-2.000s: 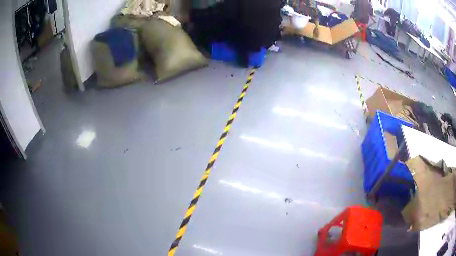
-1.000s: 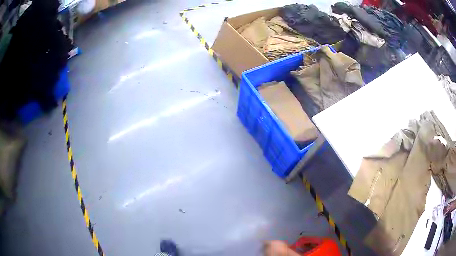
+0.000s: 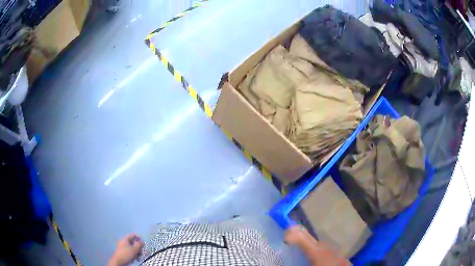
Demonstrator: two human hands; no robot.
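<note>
A blue plastic crate [image 3: 384,107] stands at the lower right. It holds crumpled khaki-brown cloth [image 3: 393,163] and a flat brown piece [image 3: 336,215]. My right hand [image 3: 310,247] is at the crate's near left corner, over or beside the rim; whether it grips the rim cannot be told. My left hand [image 3: 127,249] is at the bottom left, beside my checked apron [image 3: 213,247], fingers loosely curled, with nothing visible in it. A cardboard box [image 3: 260,137] touches the crate's far side and holds stacked tan cloth pieces [image 3: 317,104].
Dark cloth [image 3: 346,44] is heaped over the box's far side and further right. A white table edge [image 3: 448,218] runs down the right. Yellow-black tape [image 3: 179,78] crosses the grey floor. A second cardboard box [image 3: 57,31] is at the upper left, with dark cloth [image 3: 18,197] at the left edge.
The view has moved forward and right, so the crate and box are nearer. Both hands and the apron now show at the bottom. The red stool has left the view.
</note>
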